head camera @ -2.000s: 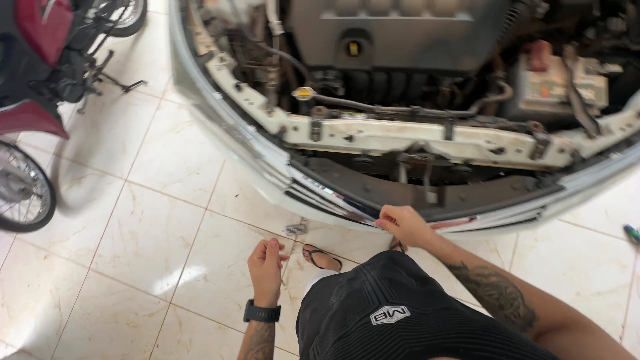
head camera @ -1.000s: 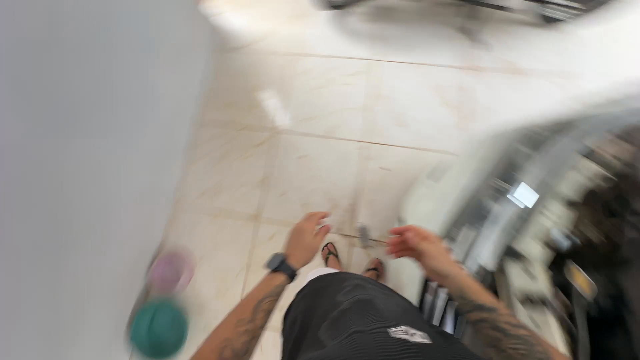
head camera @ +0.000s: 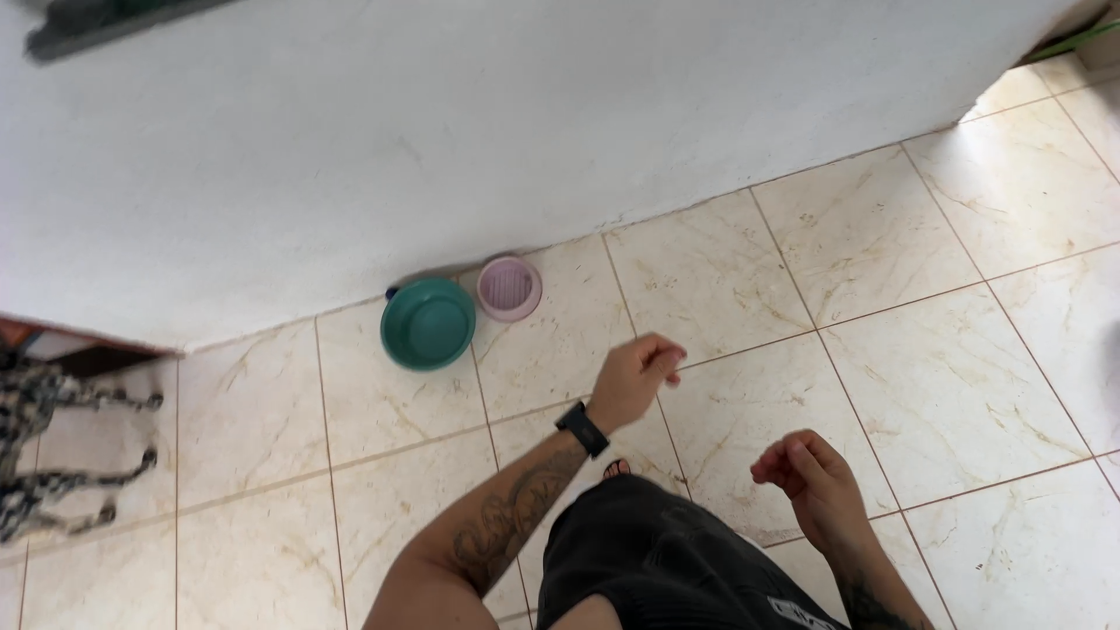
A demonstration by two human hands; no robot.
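My left hand (head camera: 632,376), with a dark watch (head camera: 583,430) on its wrist, hangs over the floor near the middle of the view. Its fingers are loosely curled, and nothing shows in them. Lower and to the right, my right hand (head camera: 809,486) is held palm inward with bent fingers and no object visible. A green plastic basin (head camera: 428,324) stands on the tiles against the wall, left of my left hand. Just right of it sits a smaller pink bowl (head camera: 509,289) with a ribbed inside.
A white wall (head camera: 490,131) runs across the upper part of the view. A spotted black-and-grey dog (head camera: 35,429) is at the left edge, beside a reddish-brown edge (head camera: 87,335). Tiled floor (head camera: 919,376) extends to the right, past the wall's end.
The view has swung far round, from the car with its engine bay exposed and the motorcycle to the wall and bowls. My right hand, earlier at the car's front edge, is now away from it.
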